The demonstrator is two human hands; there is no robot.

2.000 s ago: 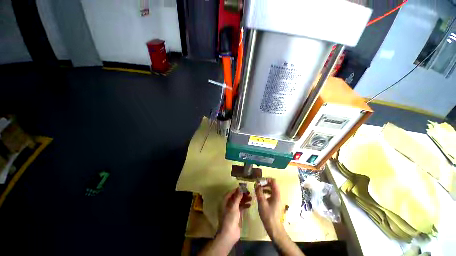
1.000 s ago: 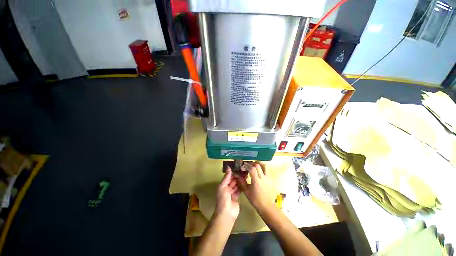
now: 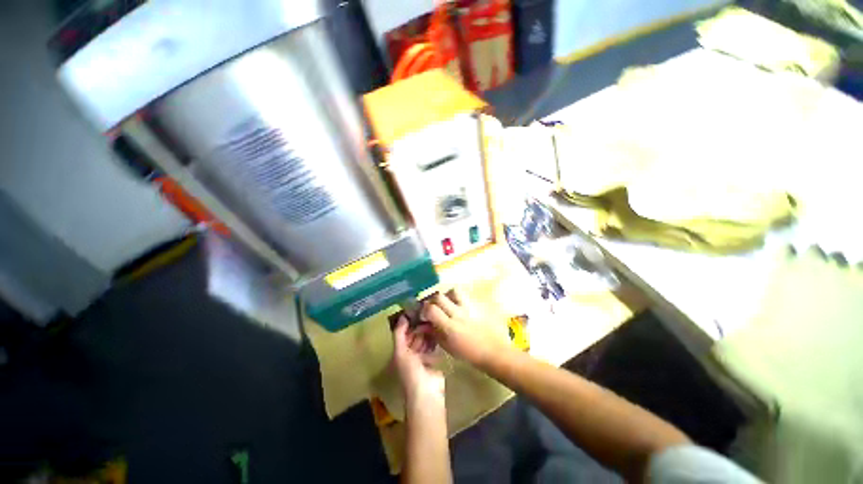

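Observation:
The yellow panel (image 3: 343, 367) lies on the small work table under the press. The pneumatic press (image 3: 284, 161) has a silver cylinder and a green lower body. My left hand (image 3: 416, 352) is beneath the green body, at the press head, with its fingers curled. My right hand (image 3: 456, 326) is close against it on the right, fingers bent at the same spot. The press head is mostly hidden by my fingers. Blur and overlap hide whether either hand holds something small.
The control box (image 3: 443, 189) stands right of the press. A clear plastic bag (image 3: 577, 260) and dark labels (image 3: 537, 269) lie beside it. Yellow panels (image 3: 662, 219) lie stacked on the white table (image 3: 653, 284). A yellow start button (image 3: 518, 333) is right of my hands.
The view has turned right and tilted, so the press appears slanted at the left. My hands, apart two seconds ago, are now together at the press head, as one second ago.

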